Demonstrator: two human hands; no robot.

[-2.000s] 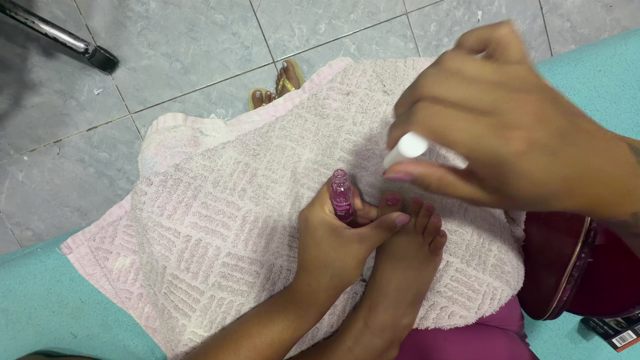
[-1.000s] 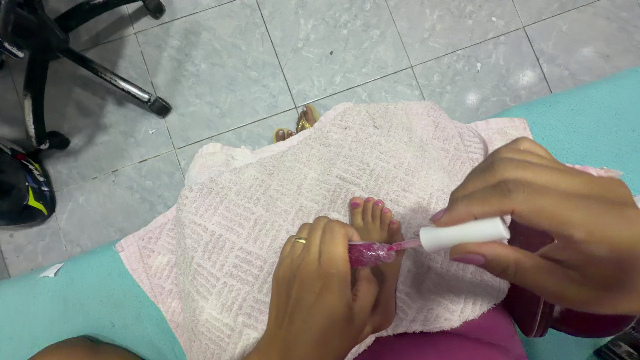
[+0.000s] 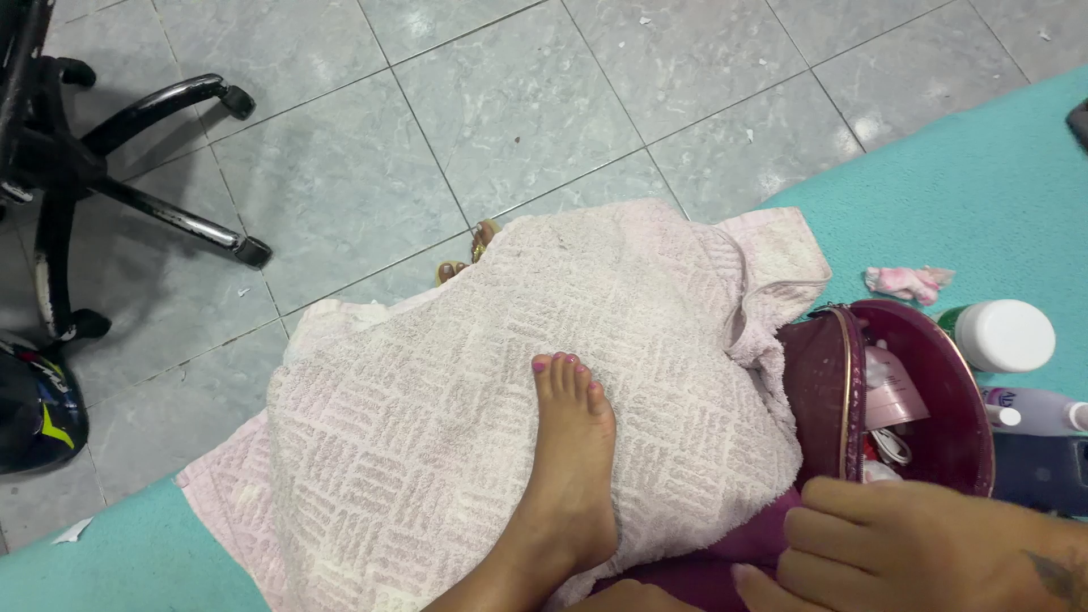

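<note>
A bare foot point(image 3: 574, 450) with pink-painted toenails rests on a pale pink textured towel point(image 3: 408, 425). My right hand point(image 3: 892, 544) is at the lower right, fingers curled downward, just below an open burgundy zip case point(image 3: 943, 374); whether it holds anything is hidden. Of my left hand, only a sliver point(image 3: 633, 597) seems to show at the bottom edge, and its fingers are out of view. Neither the nail polish bottle nor its white cap can be seen.
Right of the case, on the turquoise surface point(image 3: 901, 204), are a white-lidded jar point(image 3: 1007, 336), a clear bottle point(image 3: 1033, 410), a dark box-like object point(image 3: 1041, 467) and crumpled pink-stained cotton point(image 3: 909, 283). A wheeled chair base point(image 3: 76, 170) and a helmet point(image 3: 38, 408) are at left. Sandalled feet point(image 3: 467, 255) show beyond the towel.
Both hands have left the foot, my right one moving down toward the bottom edge. The pink polish bottle and white-capped brush, held at the toes a second ago, are out of sight.
</note>
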